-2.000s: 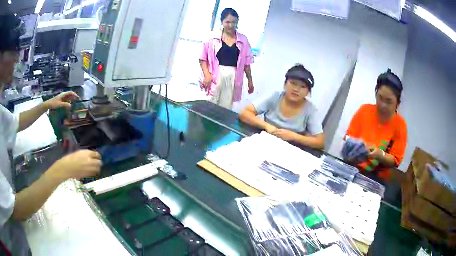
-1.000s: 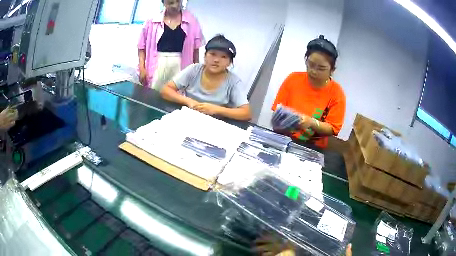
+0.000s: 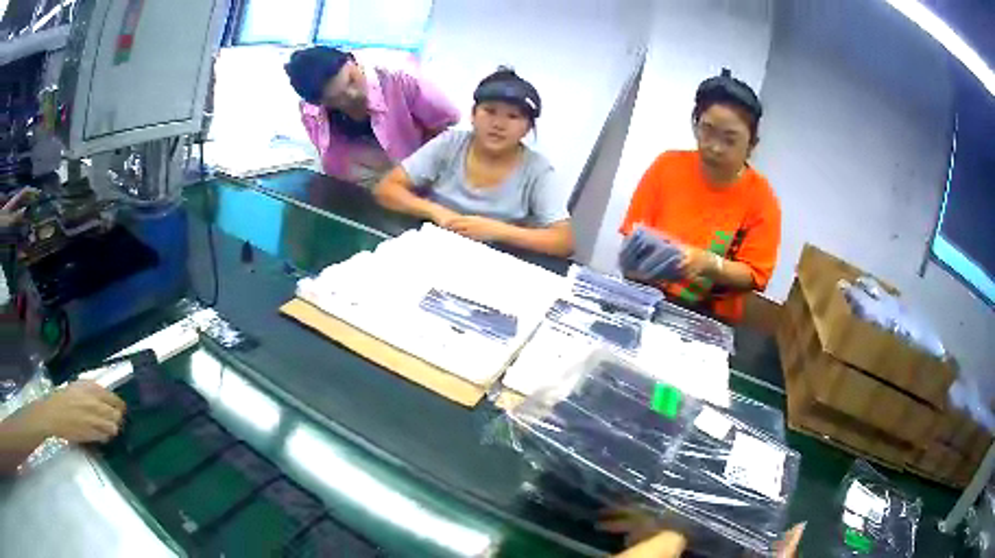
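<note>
The bagged trays of parts (image 3: pixel 655 447), dark in shiny clear plastic with a green sticker and white labels, are tilted at the bottom right of centre. My left hand (image 3: pixel 646 536) is at their lower left edge, partly cut off by the picture's bottom and blurred. Only the fingertips of my right hand (image 3: pixel 793 541) show, at their lower right corner. The two hands hold the bag between them; the palms are hidden.
Black phone middle frames (image 3: pixel 207 469) lie on the green belt, with a neighbour's hand (image 3: pixel 87 412) over its left end. White foam trays (image 3: pixel 436 286) on cardboard lie beyond. Three people are opposite. Cardboard boxes (image 3: pixel 862 376) and a single clear bag (image 3: pixel 876 512) are at right.
My hands have come into view at the bagged trays, which have shifted and tilted. The view has turned right. The person in pink now leans forward. The neighbour's hand has moved over the belt end.
</note>
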